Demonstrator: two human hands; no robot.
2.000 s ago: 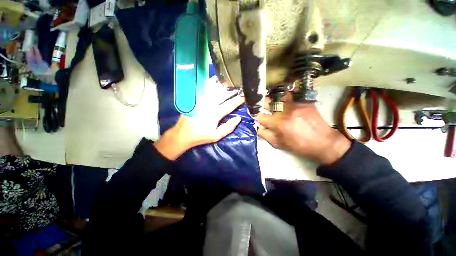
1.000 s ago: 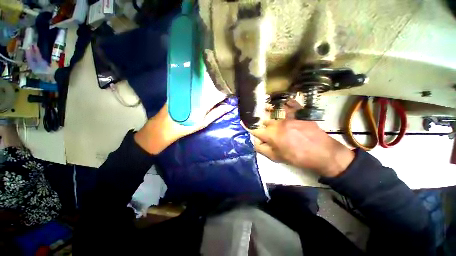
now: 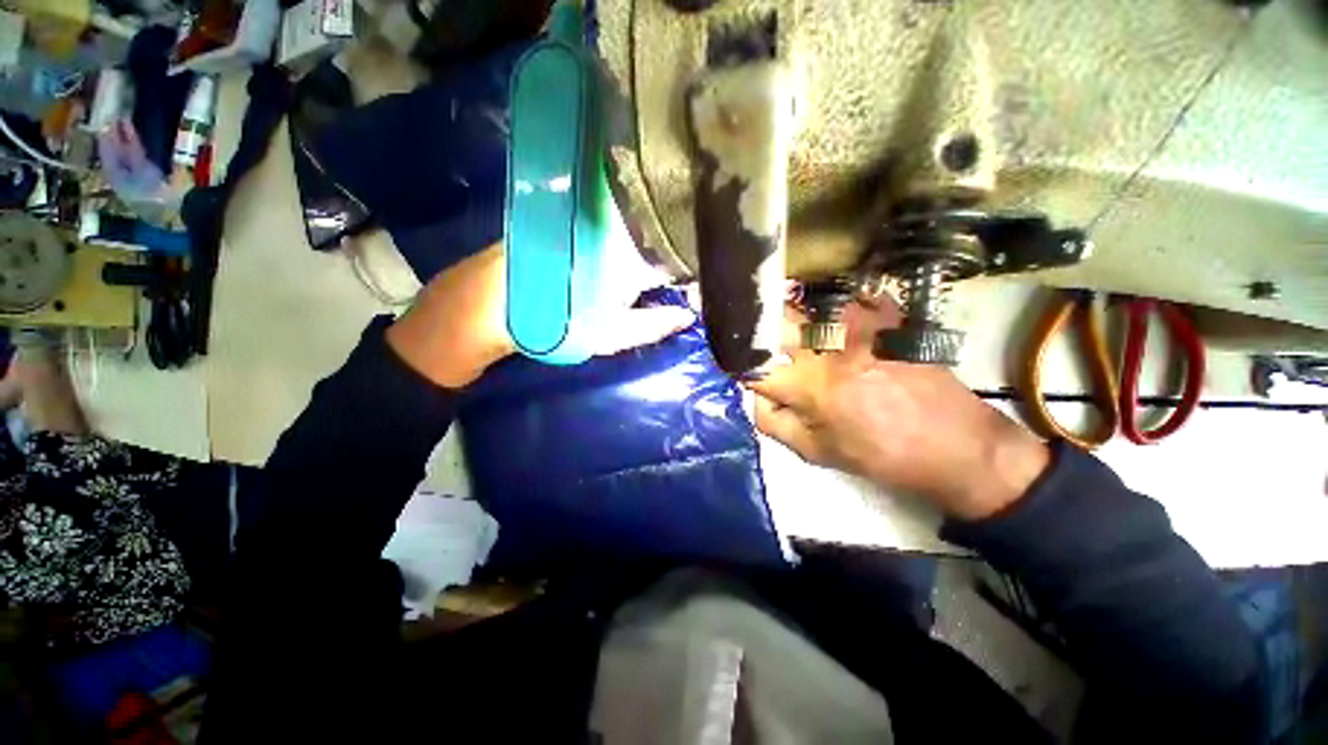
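The shiny navy quilted panel (image 3: 619, 459) lies on the table under the sewing machine head (image 3: 859, 117) and hangs over the front edge. My left hand (image 3: 473, 313) is on the panel, partly hidden behind the teal lamp (image 3: 542, 204); its fingers reach toward the needle area. My right hand (image 3: 888, 415) is at the panel's right edge, fingertips bent in beside the worn dark metal guard (image 3: 738, 218). It seems to pinch the panel's edge. The needle and presser foot are hidden.
Scissors with orange and red loops (image 3: 1124, 371) lie right of the machine. A black phone (image 3: 332, 211) with a pale cable is at left, partly under navy cloth. Dark strips (image 3: 219, 204), bottles and boxes crowd the far left. Another person's patterned sleeve (image 3: 88, 539) shows at lower left.
My left hand has moved back to the left, now partly behind the lamp. The navy cloth behind has spread left over part of the phone. My right hand stays at the panel's edge.
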